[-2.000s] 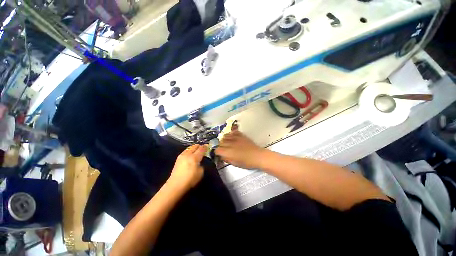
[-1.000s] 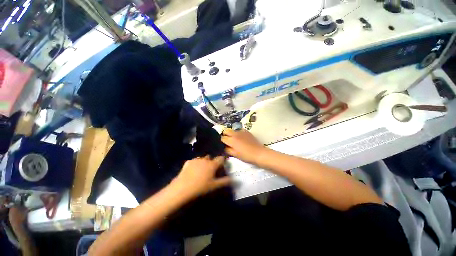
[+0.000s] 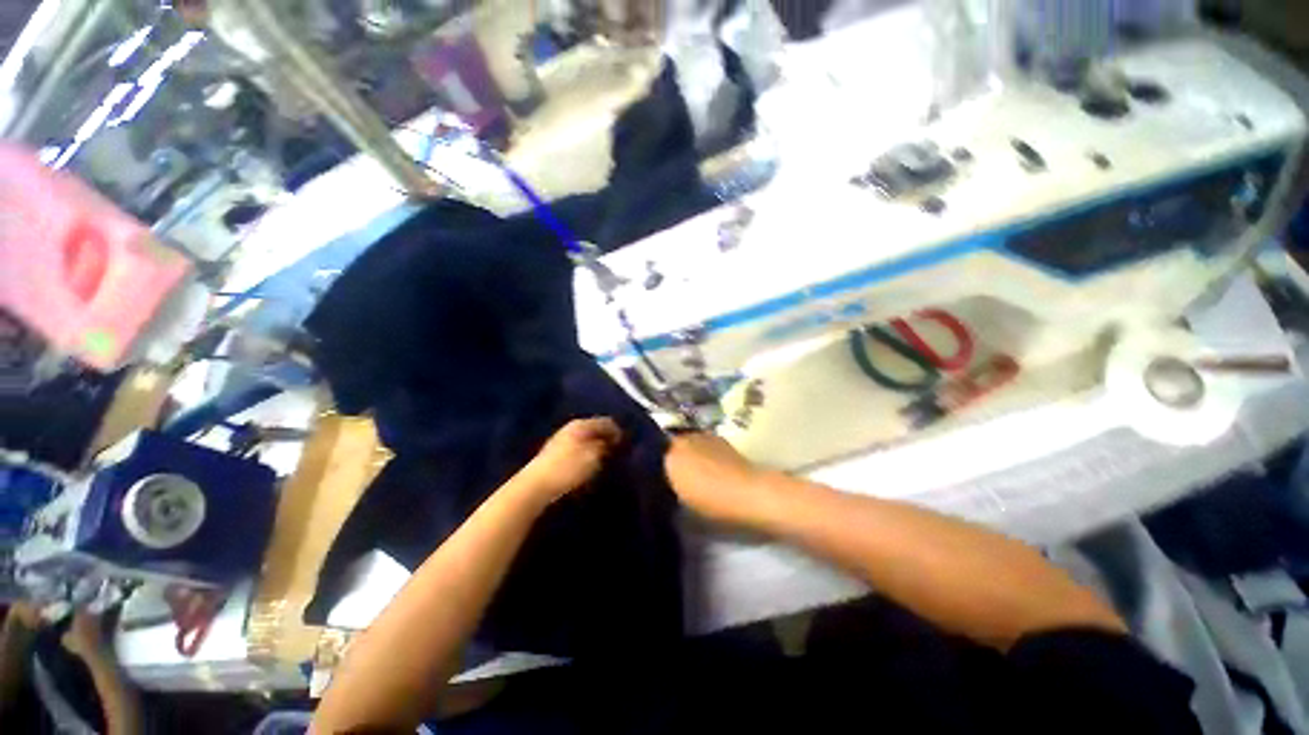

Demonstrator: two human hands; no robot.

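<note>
The dark garment (image 3: 445, 330) lies in a large heap left of the needle of the white sewing machine (image 3: 847, 273) and hangs over the table's front edge. My left hand (image 3: 582, 452) is closed on the dark cloth, a little left of the needle area. My right hand (image 3: 711, 481) rests at the cloth's right edge, just below the presser foot (image 3: 689, 409); its fingertips are blurred, and whether it grips the cloth cannot be told.
Scissors (image 3: 912, 352) and red-handled snips (image 3: 981, 385) lie under the machine arm. A white disc (image 3: 1174, 384) with a brown stick is at the right. A dark blue machine part (image 3: 172, 503) stands at the left, with another person's hands (image 3: 89, 632) below it. Pale cloth (image 3: 1148, 574) hangs lower right.
My view has shifted, so the machine appears lower and further right. My left hand, spread and blurred a second ago, is now closed on the cloth. More dark cloth is spread below the hands.
</note>
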